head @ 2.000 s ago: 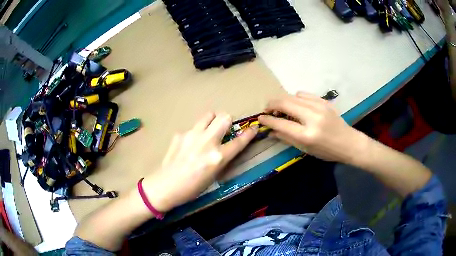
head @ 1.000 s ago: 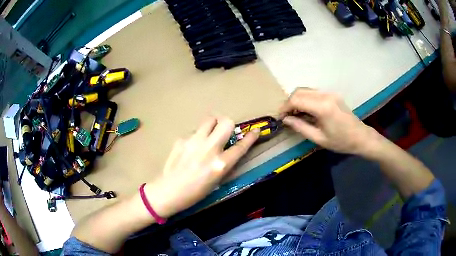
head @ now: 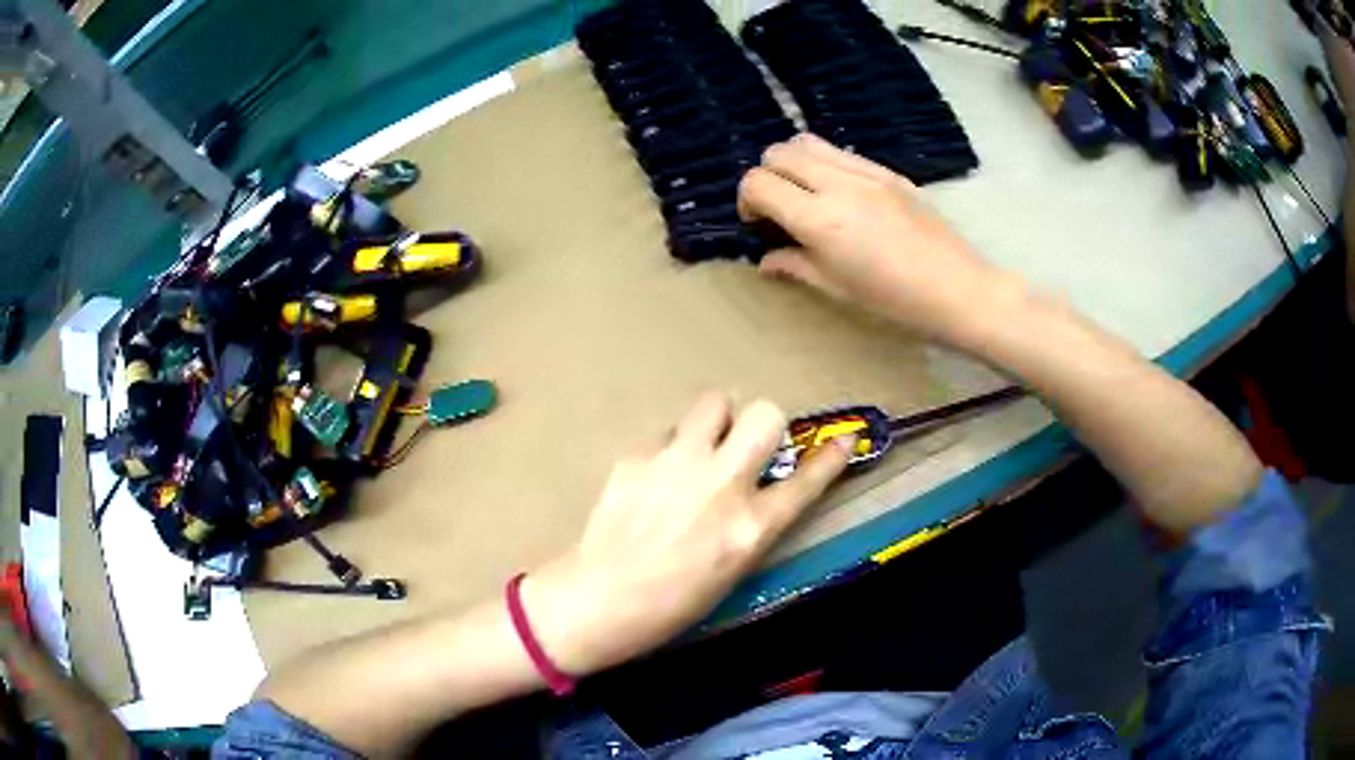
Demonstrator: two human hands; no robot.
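Note:
A bottom housing (head: pixel 874 423) lies open on the cardboard near the bench's front edge, with yellow and thin wires showing inside. Its dark cable tail (head: pixel 959 405) runs out to the right and passes under my right forearm. My left hand (head: pixel 684 520) holds the housing's left end, a finger pressing on the yellow part inside; that end is hidden by the hand. My right hand (head: pixel 847 223) is at the near end of the stacked covers (head: pixel 691 141), fingers curled over the front covers. Whether it grips one is hidden.
A tangled pile of unassembled units (head: pixel 320 423) lies at the left, partly on white paper (head: pixel 186 653). A second pile of units (head: pixel 1159 89) is at the far right. The green conveyor (head: pixel 431 60) runs behind the bench. Parts of other people show at both sides.
My right hand has left the cable end of the housing and moved up and left to the stacked covers. My left hand stays on the housing. The view has shifted.

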